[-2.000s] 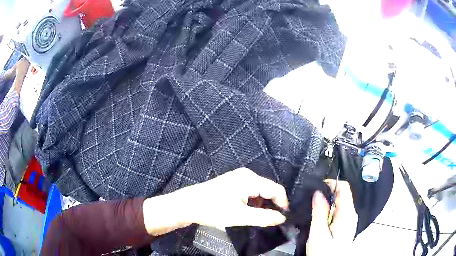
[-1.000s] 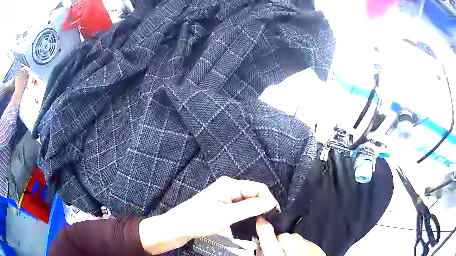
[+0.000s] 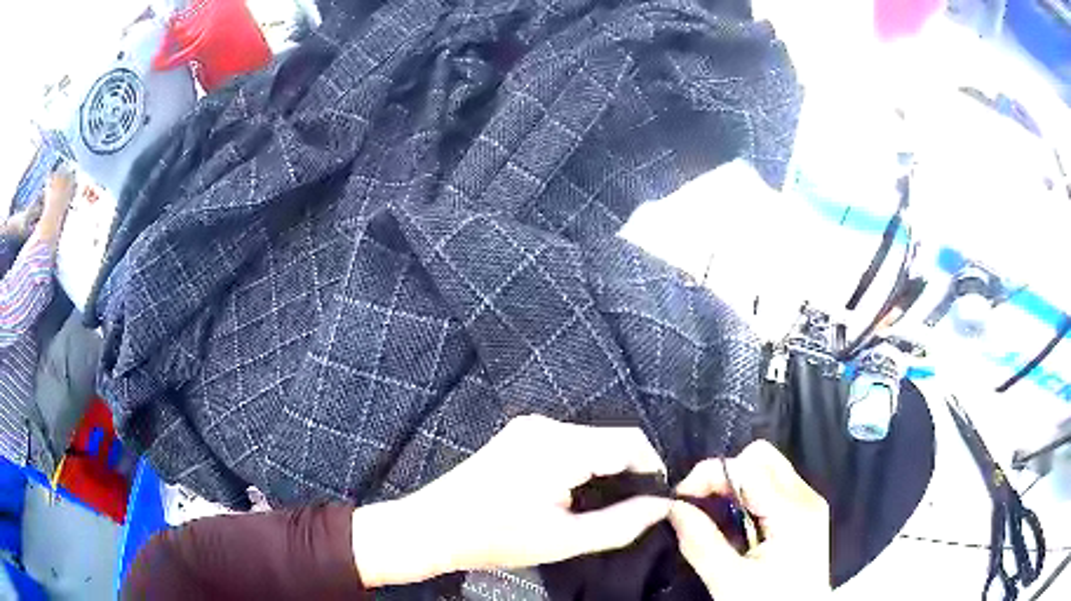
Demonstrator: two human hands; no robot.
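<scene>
A large heap of charcoal checked garment (image 3: 388, 317) covers the table. Plain black cloth (image 3: 881, 470) with a rounded edge lies under and in front of the presser foot (image 3: 805, 343). My left hand (image 3: 529, 505) pinches dark cloth at the garment's lower edge, left of my right hand. My right hand (image 3: 758, 528) meets it fingertip to fingertip at the black cloth; a small dark and metal tool, apparently thread snips (image 3: 740, 514), shows between its fingers. The held edge is partly hidden by my fingers.
Black-handled shears (image 3: 998, 505) lie right of the black cloth. The white machine head (image 3: 963, 223) fills the right, glaring. At left are a vented grey box (image 3: 114, 112), a red container (image 3: 217, 41), a blue bin (image 3: 141, 505) and another person's striped sleeve (image 3: 26, 294).
My right hand moved left and down from near the needle to my left hand, then slightly back up and right. My left hand stays pinching at the edge. The garment has barely shifted.
</scene>
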